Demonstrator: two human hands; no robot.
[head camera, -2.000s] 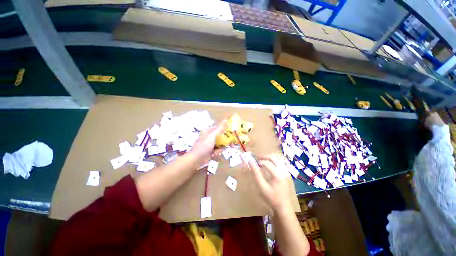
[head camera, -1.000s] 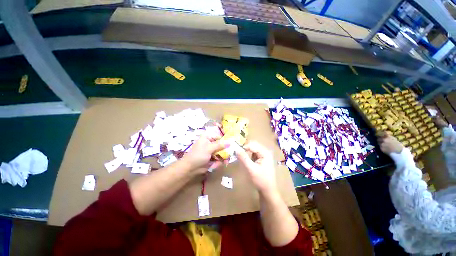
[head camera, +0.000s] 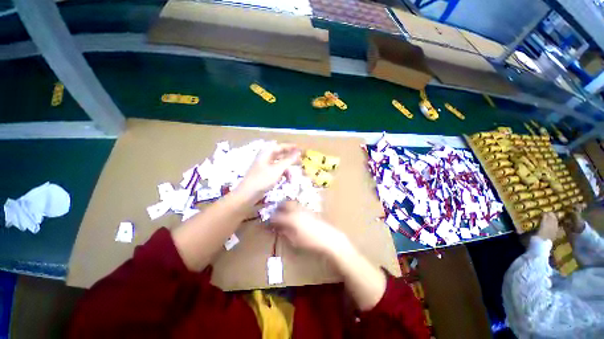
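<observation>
My left hand (head camera: 268, 171) is over the right part of the working pile of white pieces (head camera: 218, 172) on the cardboard sheet (head camera: 149, 149). Its fingers point towards the yellow housings (head camera: 321, 167), and whether it holds anything cannot be told. My right hand (head camera: 299, 226) is blurred, low over white pieces at the pile's front right; its fingertips are unclear. One white piece (head camera: 275, 270) with a red lead lies near the sheet's front edge. Another white piece (head camera: 124, 232) lies alone at the left.
A supply heap of white pieces (head camera: 434, 192) lies right of the cardboard. Beyond it a coworker's hands hold a tray of yellow housings (head camera: 523, 173). Flat yellow pieces (head camera: 180, 98) and a few bulkier units lie on the green belt. A crumpled white cloth (head camera: 41, 206) lies left. A grey upright (head camera: 69, 66) stands left.
The yellow housing is out of my hands; a bulkier yellow unit now shows mid-belt. My left hand moved up, my right hand down and left. The coworker's tray, absent at first, lies beside the supply heap.
</observation>
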